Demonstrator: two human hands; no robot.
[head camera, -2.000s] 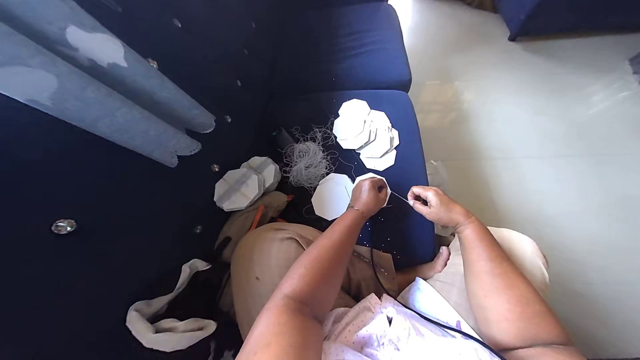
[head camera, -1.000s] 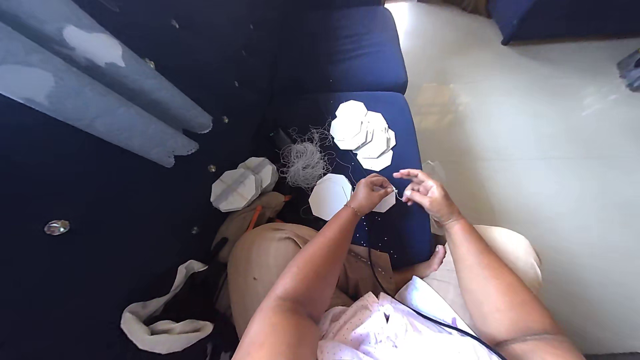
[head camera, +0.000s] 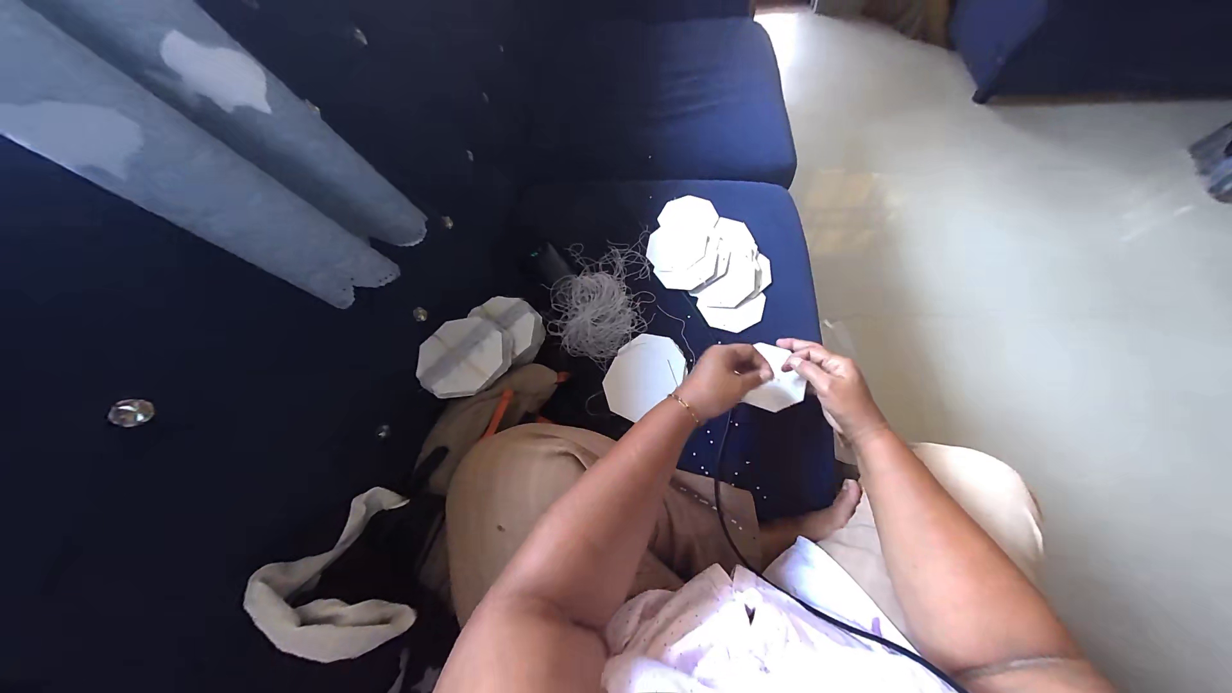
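My left hand (head camera: 730, 379) and my right hand (head camera: 830, 381) are close together over the blue seat cushion, fingertips pinched near a white octagonal card (head camera: 782, 393). The left fingertips are at the card's left side and the right fingers at its upper right edge; any thread between them is too fine to make out. Left of my left hand lies another white octagonal piece (head camera: 640, 377). Beyond the hands is an overlapping pile of white octagons (head camera: 722, 269). A tangled heap of pale thread (head camera: 597, 313) sits left of that pile.
More octagonal pieces (head camera: 464, 357) lie at the left beside the dark tufted backrest (head camera: 231, 404). Small white beads or specks dot the blue seat (head camera: 784, 452) near my foot. A black cord crosses my lap. Grey scalloped fabric (head camera: 241, 173) hangs at upper left; pale floor (head camera: 962, 289) lies right.
Two seconds ago my hands were apart with a thread stretched between them. My right hand has moved left toward my left hand and now touches the card's edge.
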